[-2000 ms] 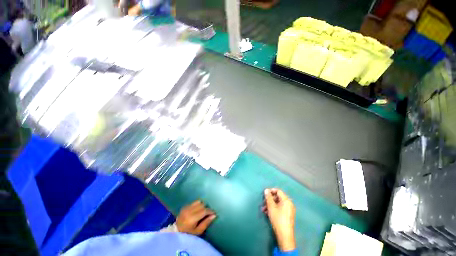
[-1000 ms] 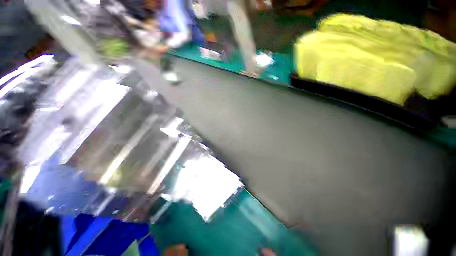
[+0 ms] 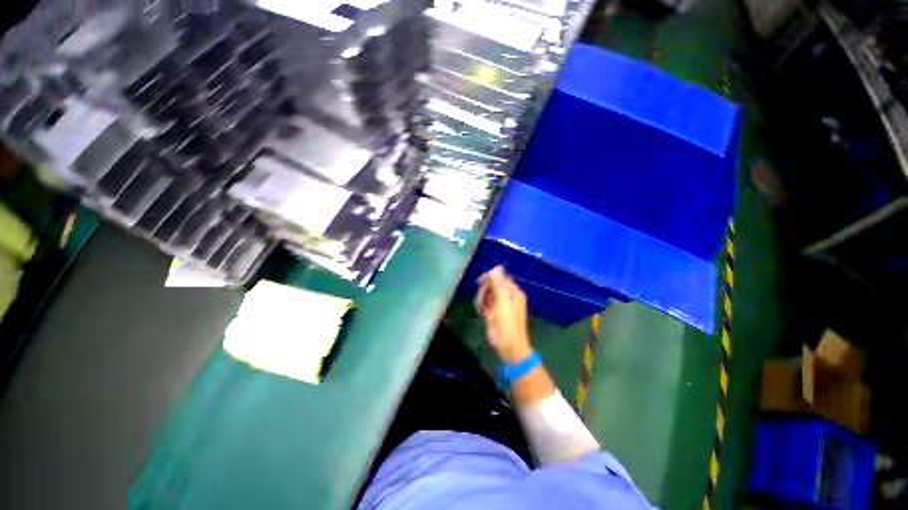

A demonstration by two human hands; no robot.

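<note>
My right hand [image 3: 506, 311], with a blue band at the wrist, is beyond the bench's front edge, beside the blue box. Its fingers are bent close together; blur hides whether anything is between them. My left hand is out of the picture. A pile of pale yellow-white insulating sheets [image 3: 287, 331] lies on the green bench edge [image 3: 269, 428]. Tall stacks of thin silver metal shields [image 3: 299, 189] cover the bench at upper left. A small part of a white piece [image 3: 194, 274] shows at the stacks' lower edge.
A large blue box [image 3: 617, 169] with open flaps stands against the bench. The dark grey belt [image 3: 100, 359] is at left. Yellow-black lines [image 3: 721, 398] mark the green floor. Cardboard [image 3: 836, 379] and another blue box [image 3: 796, 458] are at lower right.
The view has swung right, from the belt and yellow row to the right stacks, blue box and floor. My right hand is now beyond the bench edge; my left hand has left the picture.
</note>
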